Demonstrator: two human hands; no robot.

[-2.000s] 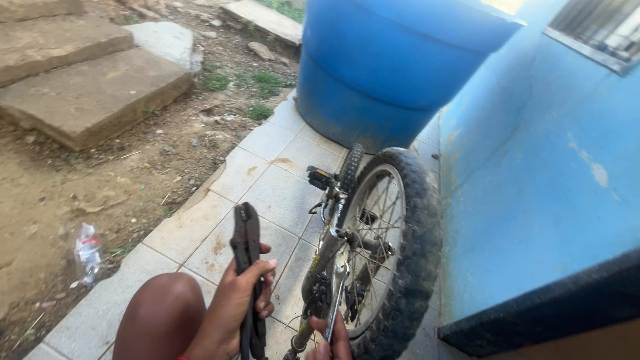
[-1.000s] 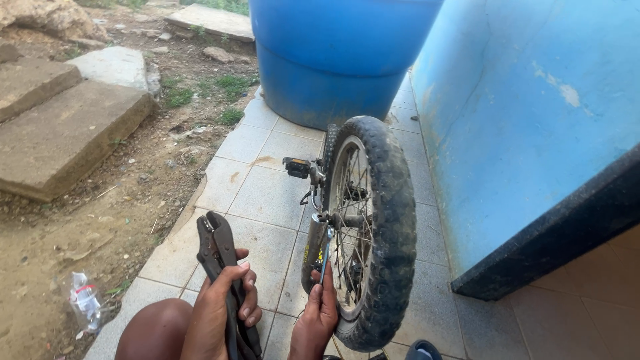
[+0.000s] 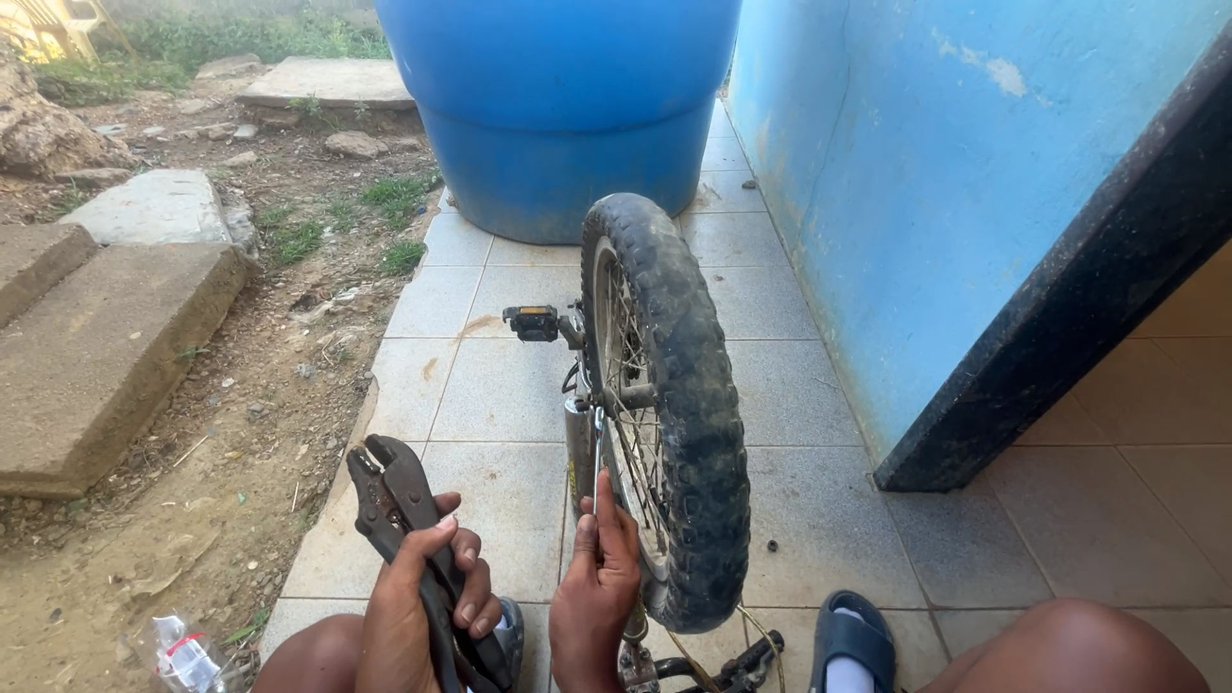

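Note:
A bicycle wheel with a knobby black tire point(image 3: 701, 414) stands upright in front of me, its bicycle frame apparently upside down. My left hand point(image 3: 433, 587) grips dark locking pliers point(image 3: 399, 496) to the left of the wheel, jaws upward. Between the fingers of my right hand point(image 3: 599, 587) is a slim silver wrench point(image 3: 599, 452), its upper end at the axle nut area beside the hub point(image 3: 635, 397). A black pedal point(image 3: 534, 323) sticks out left of the wheel. Handlebar parts and cables point(image 3: 741, 664) lie low near the floor.
Behind the wheel stands a large blue tank point(image 3: 568, 125). A blue wall with a dark lower edge point(image 3: 1059, 279) borders the right. A small nut-like piece point(image 3: 772, 546) lies on the tiles near my sandaled foot point(image 3: 852, 635). Concrete steps point(image 3: 115, 346) and a plastic wrapper point(image 3: 188, 659) are left.
The view has shifted, with the wheel now seen more edge-on. My left hand still holds the pliers, and the wrench in my right hand stays by the hub.

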